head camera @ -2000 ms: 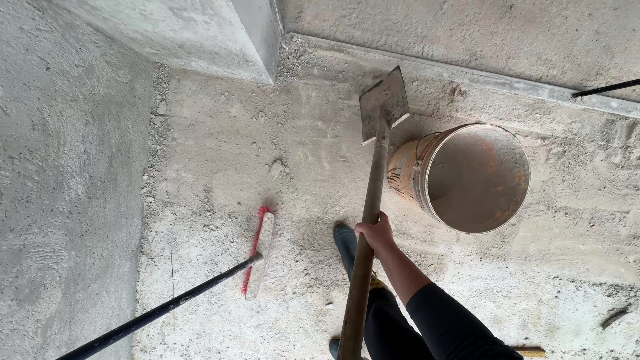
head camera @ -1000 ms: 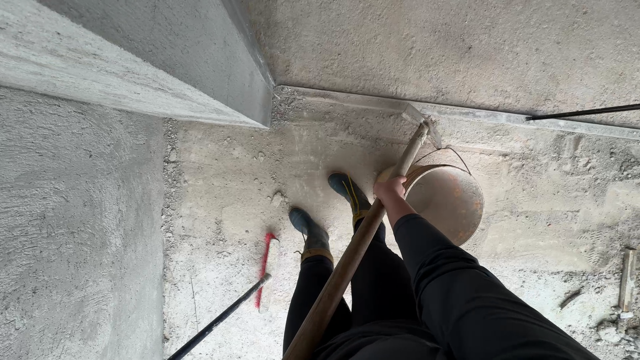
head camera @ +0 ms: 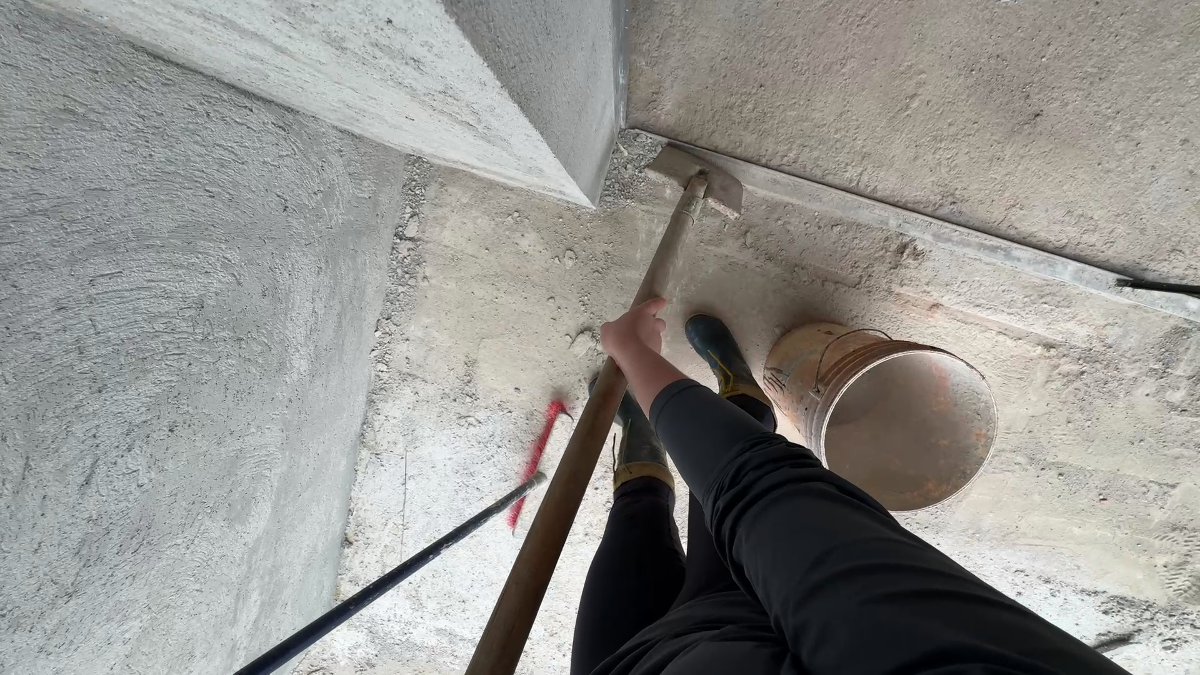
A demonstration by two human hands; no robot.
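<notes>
My right hand [head camera: 636, 336] is closed around the wooden handle [head camera: 572, 459] of a long tool with a flat metal blade, a hoe or scraper. Its dusty blade [head camera: 696, 178] is at the floor beside the metal strip, near the corner of the wall. The handle slants down to the lower edge of the view. My left hand is out of view. Right of my boots stands a worn, dusty bucket [head camera: 905, 427] with a wire handle.
A broom with red bristles [head camera: 537, 464] and a dark pole [head camera: 394, 574] is at lower left. Rough plastered walls [head camera: 178, 328] rise at left, with a jutting corner [head camera: 562, 112]. Rubble lines the wall foot. A metal strip [head camera: 900, 220] crosses the floor; a dark rod [head camera: 1162, 286] touches it at right.
The tool's blade has moved from beside the bucket to the floor near the wall corner. My right hand has stayed on the handle, and the boots have shifted. The view has moved.
</notes>
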